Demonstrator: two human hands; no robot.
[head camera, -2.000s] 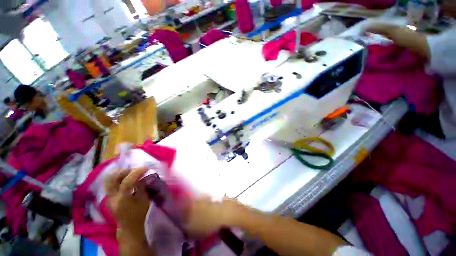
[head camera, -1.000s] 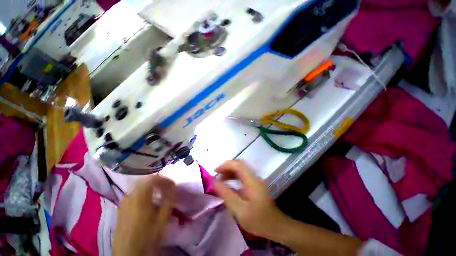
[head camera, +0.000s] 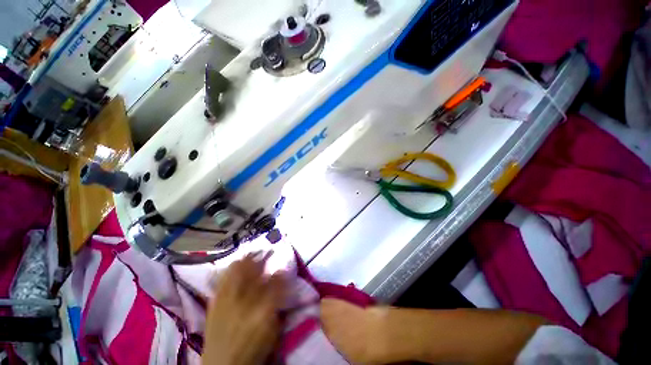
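Note:
The garment piece (head camera: 135, 314), magenta with a pale pink reverse, lies in a soft heap left of and below the machine head, and one part reaches under its left end. The white sewing machine (head camera: 300, 117), marked "JACK", has small lit metal parts by the needle area. My left hand (head camera: 246, 303) is on the pale fabric just in front of the needle area; its fingers are blurred. My right hand (head camera: 346, 324) is close to its right, at a magenta edge; its fingers are hidden by fabric and the left hand.
Scissors (head camera: 417, 185) with yellow and green loops lie right of the needle. An orange-handled tool (head camera: 465, 93) lies by the machine base. Magenta and white pieces (head camera: 528, 264) hang or lie below the grey table edge (head camera: 457, 221). A wooden board (head camera: 96, 171) and another machine are at the left.
The view has come closer to the machine. The garment has moved from the open left side to under the head. My right hand has moved down and left, beside the left hand.

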